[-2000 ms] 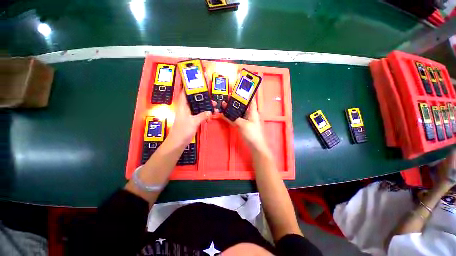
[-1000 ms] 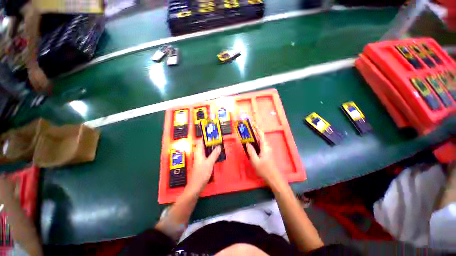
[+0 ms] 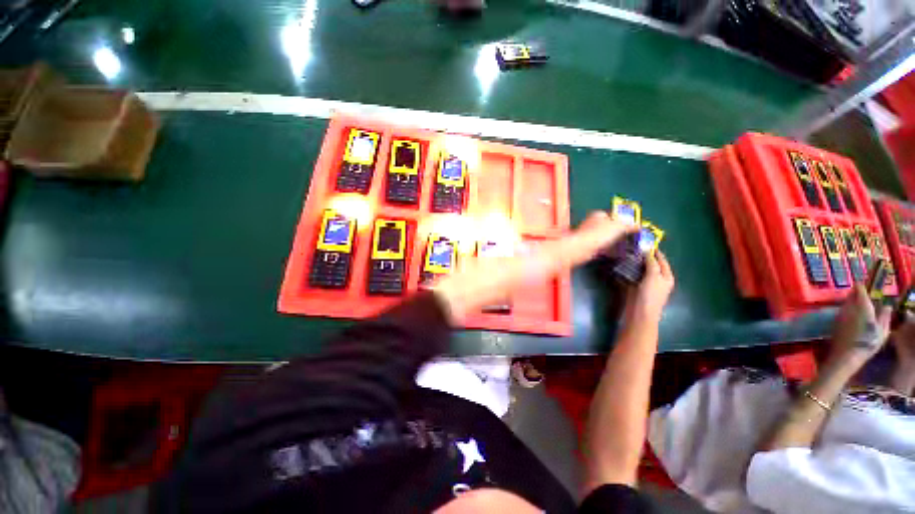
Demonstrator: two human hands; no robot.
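The red tray (image 3: pixel 550 319) lies in front of me with several yellow-and-black keypad phones (image 3: pixel 387 256) in its left and middle recesses. Some screens are lit; two look dark. My left arm crosses over the tray's lower right part and partly hides a phone (image 3: pixel 492 251) there. My left hand (image 3: pixel 603 233) is right of the tray, its fingers on a keypad phone (image 3: pixel 626 211). My right hand (image 3: pixel 652 285) holds another keypad phone (image 3: pixel 648 239) close beside it. The two phones overlap, and their lower parts are blurred.
Stacked red trays with phones (image 3: pixel 793 293) stand at the right, beside a neighbour's hands (image 3: pixel 861 326) holding a phone. An open brown box (image 3: pixel 75 136) is at the left. A single phone (image 3: pixel 520 55) lies beyond the white line. A dark tray (image 3: pixel 783 40) is at the far right.
Both hands have moved right, from over the tray to the two loose phones. The phones they held now lie in the tray's lower row. The camera view has shifted.
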